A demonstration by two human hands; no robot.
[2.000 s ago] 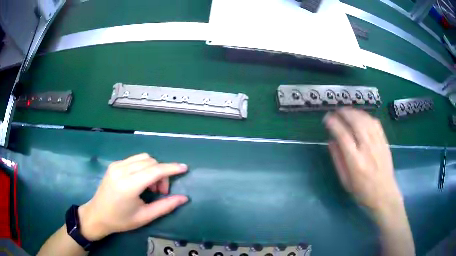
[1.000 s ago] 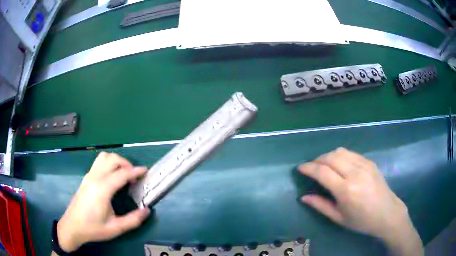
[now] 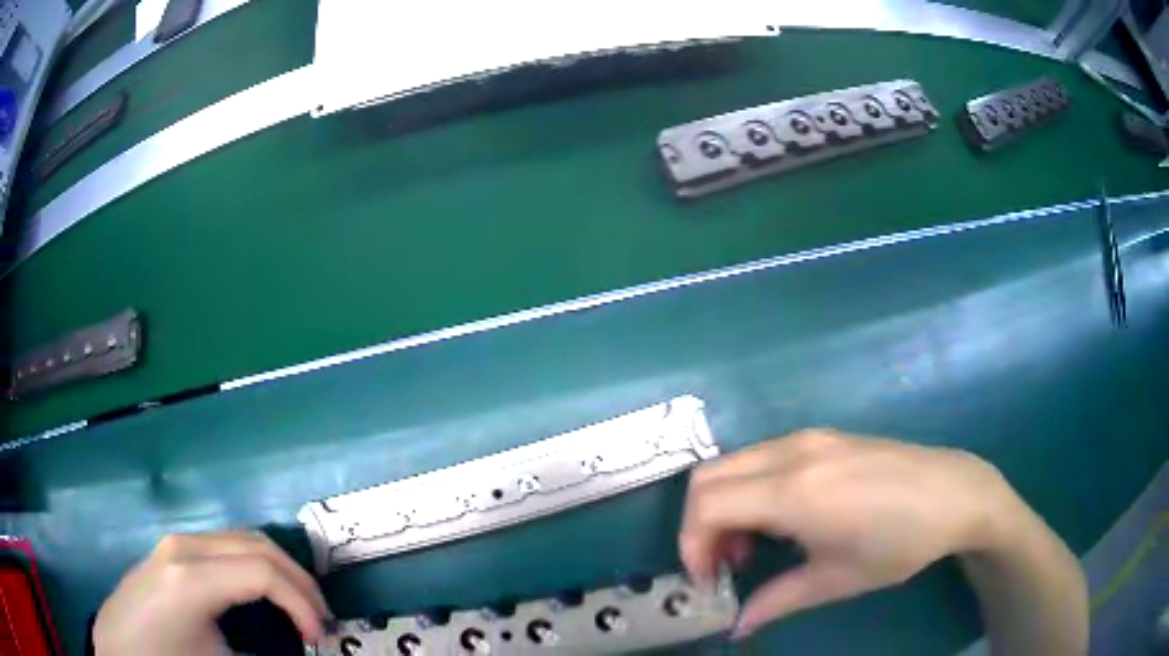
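A pale bar housing, reverse side up (image 3: 513, 487), lies slightly tilted on the near green mat. Nearer me, a six-seat bar housing, socket side up (image 3: 571, 625), is partly cut off by the bottom edge. My left hand (image 3: 212, 596) is at its left end, fingertips on it. My right hand (image 3: 820, 532) pinches its right end between thumb and fingers. The underside of this bar is hidden.
Another six-seat bar (image 3: 801, 135) and a smaller-looking one (image 3: 1017, 113) lie on the far green surface. A further bar (image 3: 77, 355) is at left. Tweezers (image 3: 1114, 263) lie right, a white board (image 3: 538, 39) far, a red bin (image 3: 19, 600) lower left.
The pale bar has come from the far surface onto the near mat, and my left hand has let it go. Both hands have moved to the near six-seat bar. The view has shifted and tilted.
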